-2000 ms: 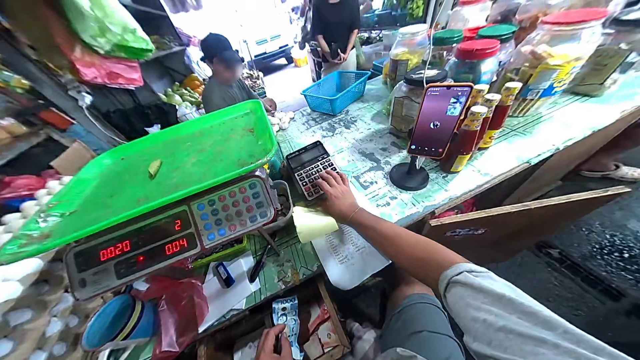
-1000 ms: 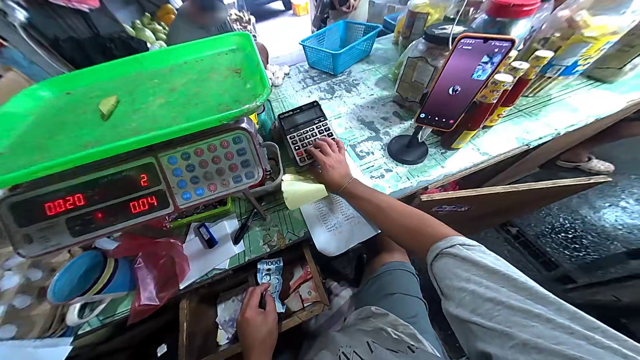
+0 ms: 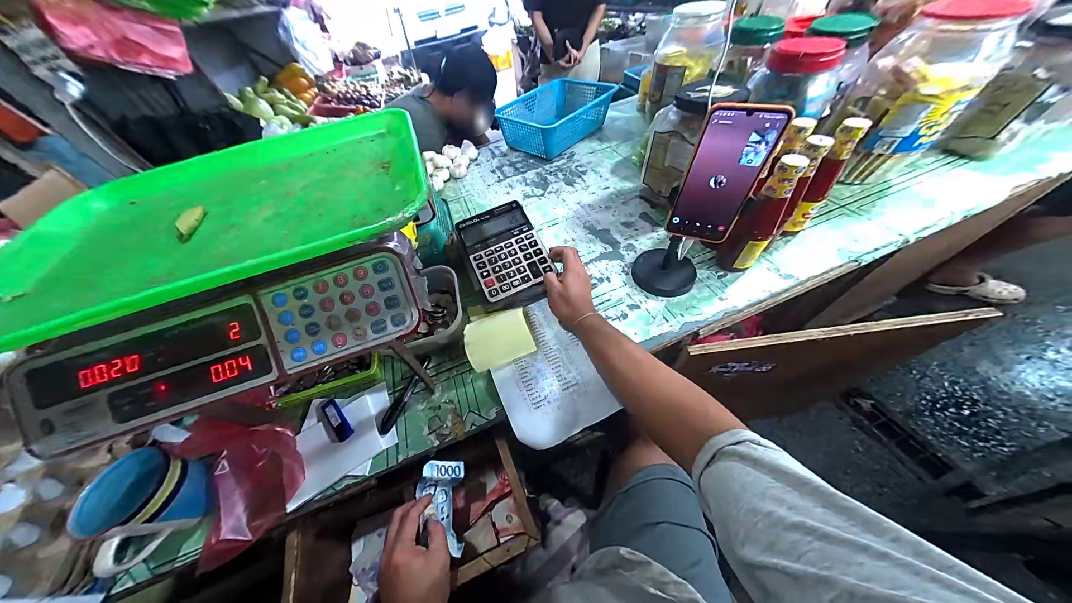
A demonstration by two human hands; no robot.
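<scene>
At the right edge of a desktop calculator (image 3: 505, 254), my right hand (image 3: 571, 285) rests with bent fingers at the keys. Below it lie a yellow paper pad (image 3: 500, 338) and a handwritten sheet (image 3: 557, 385) on the green-patterned counter. My left hand (image 3: 416, 548) pinches a blue 1000 banknote (image 3: 444, 511) and what looks like a dark pen over an open wooden drawer (image 3: 509, 548), which holds more notes. A digital scale (image 3: 151, 373) with a green tray (image 3: 251, 201) stands to the left. A phone (image 3: 727, 172) leans on a black round stand (image 3: 664, 272).
Beyond the calculator are garlic bulbs (image 3: 450, 162) and a blue basket (image 3: 556, 117), with a person (image 3: 456, 92) behind. Sauce bottles (image 3: 775, 205) and lidded jars (image 3: 804, 75) line the right. A blue mug (image 3: 138, 494), a red plastic bag (image 3: 251, 486) and a coin container (image 3: 435, 310) are nearer.
My right hand has shifted from over the calculator keys to their right edge. The seated person's head has lowered since the oldest frame. My left hand stays at the drawer.
</scene>
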